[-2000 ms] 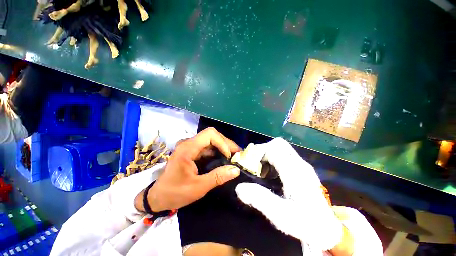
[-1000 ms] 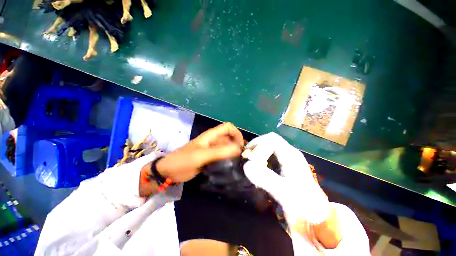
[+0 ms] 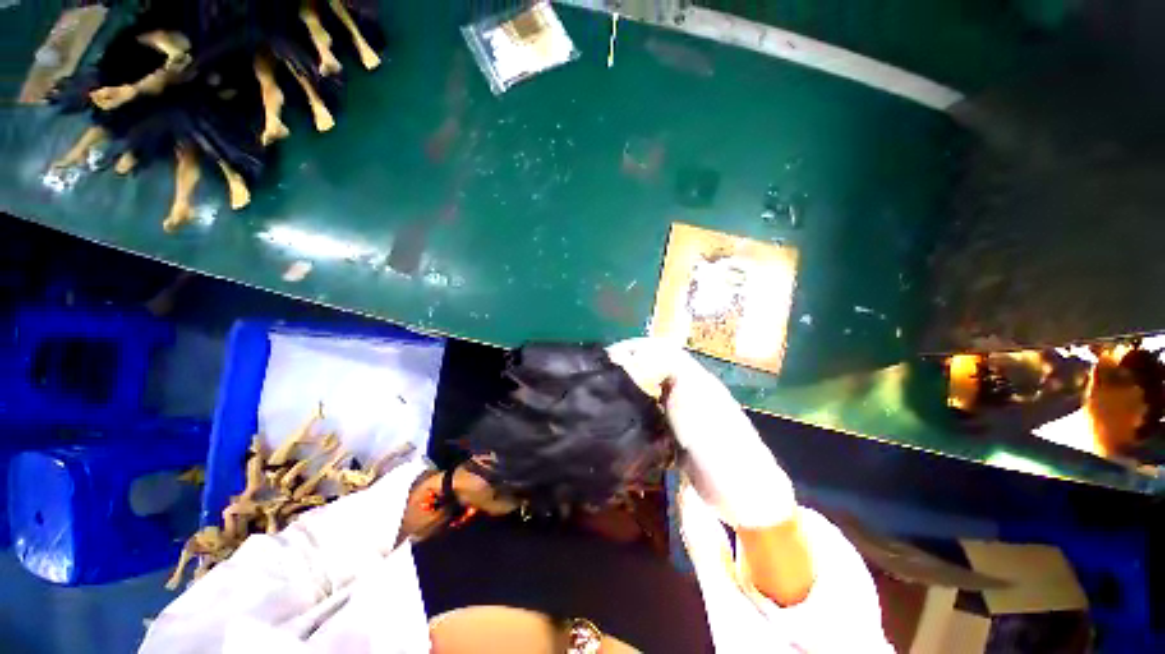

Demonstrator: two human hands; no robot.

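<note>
A black shaggy covering (image 3: 575, 422) is held up over the lap, at the bench's near edge. My right hand (image 3: 703, 428), in a white glove, grips its upper right side. My left hand (image 3: 475, 493) is mostly hidden behind or under the covering; only the part near the wrist, with a dark band and orange beads, shows. Whether a tan body is inside is hidden. The yellow-brown glue card (image 3: 680, 291) with a whitish patch lies on the green bench just beyond my right hand.
Black figures with tan legs (image 3: 185, 185) are piled on the bench at far left. A blue bin (image 3: 230, 396) holds tan bodies (image 3: 288, 492). A clear bag (image 3: 521, 46) lies at the back. The dark heating box (image 3: 1060, 217) glows orange at right. A carton (image 3: 1022, 575) and blue stool (image 3: 96, 511) are below.
The black covering has been raised and spread into view; it now hides most of my left hand. My right hand has moved to its upper edge. The view has shifted, showing more bench.
</note>
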